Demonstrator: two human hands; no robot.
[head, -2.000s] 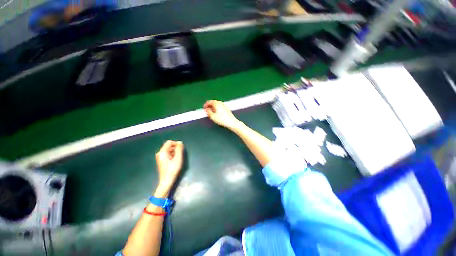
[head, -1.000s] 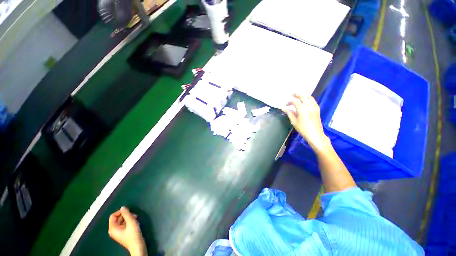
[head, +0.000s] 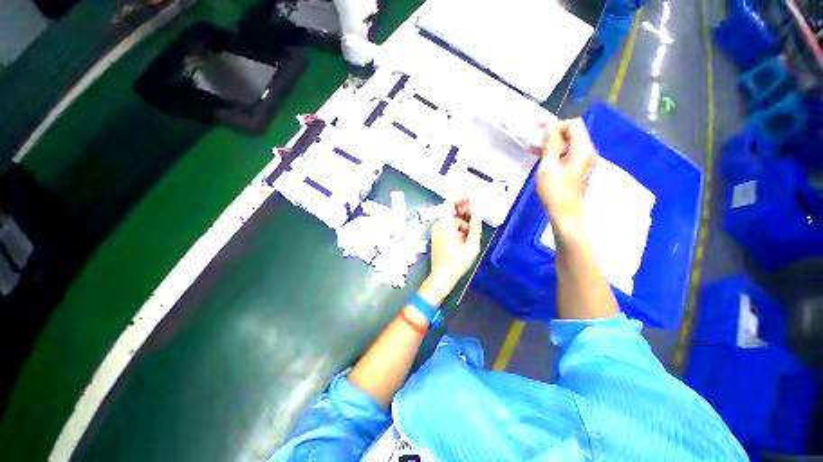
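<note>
A white tray (head: 496, 209) on the bench holds flat white battery packs (head: 411, 122) with dark stripes. My right hand (head: 567, 162) pinches a thin, pale, see-through sheet (head: 505, 135) at the tray's right edge, above the packs. My left hand (head: 456, 236) is at the tray's near edge, fingers curled; whether it grips anything cannot be told. Stacked battery packs (head: 316, 171) with wires lie beside the belt edge. A loose heap of small white strips (head: 386, 236) lies just left of my left hand.
A blue crate (head: 672, 226) with white sheets (head: 623, 217) inside stands right of the bench. Black trays with devices (head: 230, 77) sit on the green belt. A pale post (head: 356, 32) stands behind the packs. Another white tray (head: 510, 41) lies at the back. More blue crates (head: 767, 198) stand across the aisle.
The plain white cover over the near tray has come off its packs, which now show. My right hand has moved up along the tray edge. My left hand has moved from the lower left to the tray.
</note>
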